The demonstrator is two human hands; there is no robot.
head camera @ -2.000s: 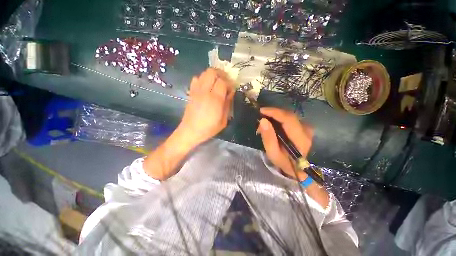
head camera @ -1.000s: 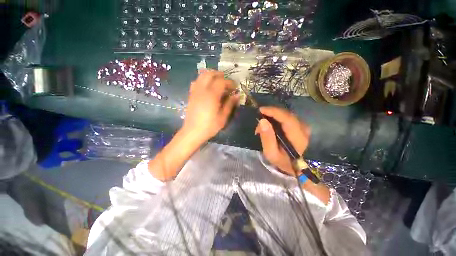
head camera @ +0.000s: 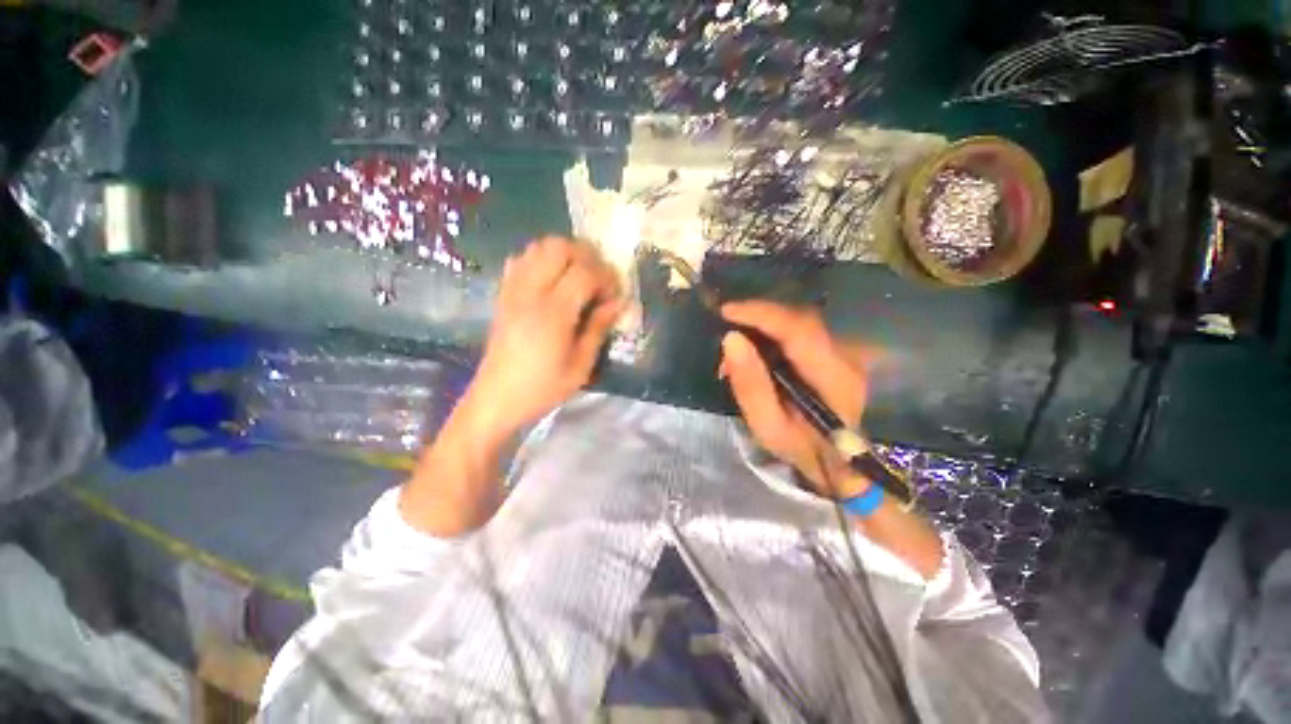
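My right hand (head camera: 800,382) holds the dark soldering iron (head camera: 810,402) like a pen, its tip pointing up and left to the tape's near edge. My left hand (head camera: 545,318) is at the bench just left of the tape, with fingers bent together; whether it holds anything cannot be told. The cream masking tape pad (head camera: 666,198) has a raised tab beside my left fingers. Thin dark lead wires (head camera: 800,198) are heaped on the tape. A pile of red and white small components (head camera: 385,205) lies to the left.
A blister tray (head camera: 482,71) lies beyond, crowded with shiny bits on its right side. A tan ring (head camera: 977,212) holds silvery bits. A solder spool (head camera: 153,221) is at the left. A wire coil (head camera: 1083,60) and a black station (head camera: 1168,255) with a red light are at the right.
My left hand has moved left and slightly down, away from the iron's tip, uncovering more of the tape. The solder wire seen earlier beside the left hand no longer shows clearly.
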